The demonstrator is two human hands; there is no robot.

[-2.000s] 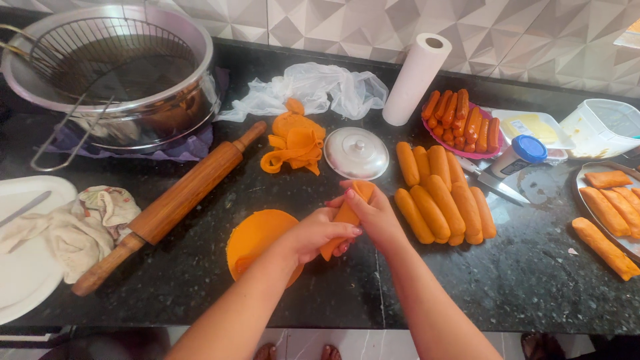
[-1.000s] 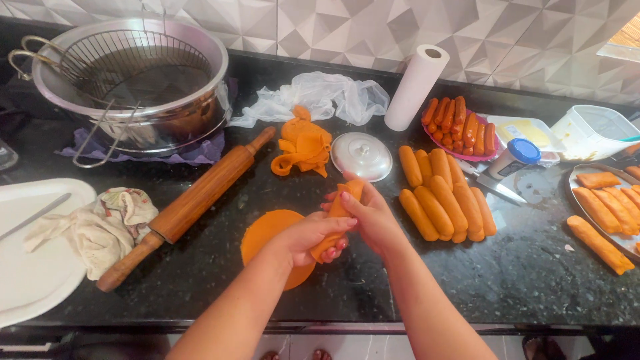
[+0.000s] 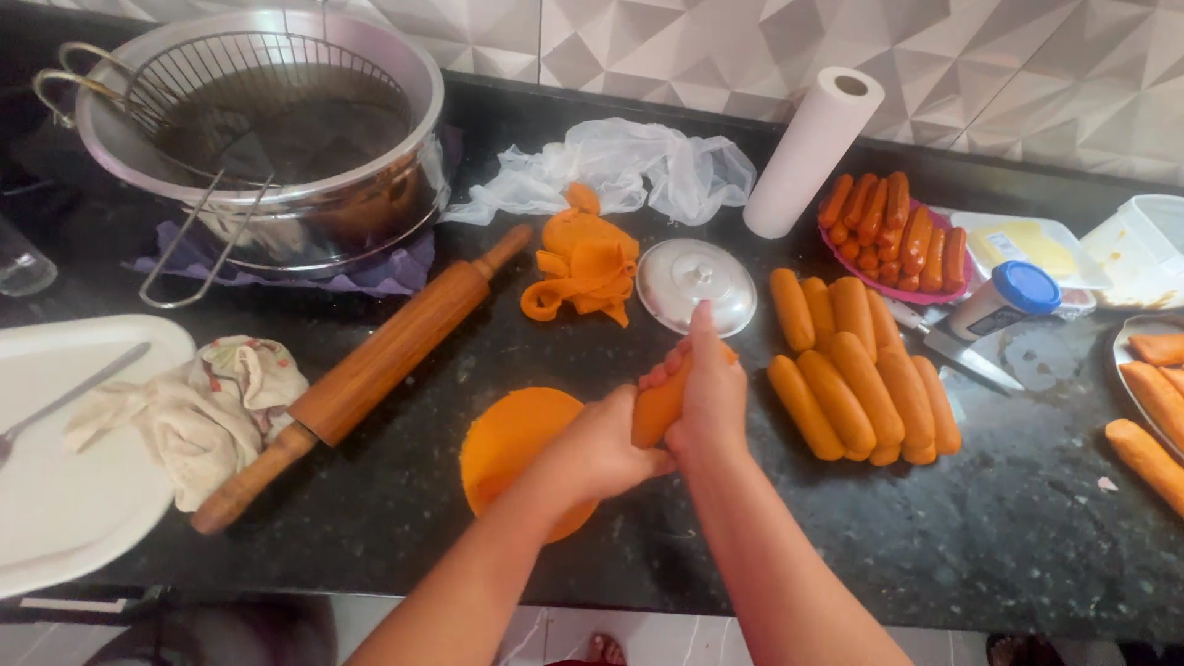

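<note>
An orange dough roll (image 3: 660,404) is between my two hands, above the dark counter. My left hand (image 3: 606,444) grips its lower end, and my right hand (image 3: 710,393) wraps round its other side. Just left of and under my left wrist lies a flat orange dough disc (image 3: 523,444). Beyond it is a heap of orange dough scraps (image 3: 587,264), beside a round metal lid (image 3: 694,282). To the right of my hands, finished-looking dough rolls (image 3: 860,370) are piled. A wooden rolling pin (image 3: 393,356) lies diagonally to the left.
A large metal pot (image 3: 277,139) with a wire basket stands back left, near a white tray (image 3: 92,546) and a cloth (image 3: 217,407). Back right are a paper towel roll (image 3: 814,153), a pink plate (image 3: 957,277) of sausages, a knife (image 3: 971,356) and a blue-lidded jar (image 3: 1004,301).
Around the dough roll, my fingers have shifted: the right hand now lies more over it, its fingers extended. The roll stays between both hands.
</note>
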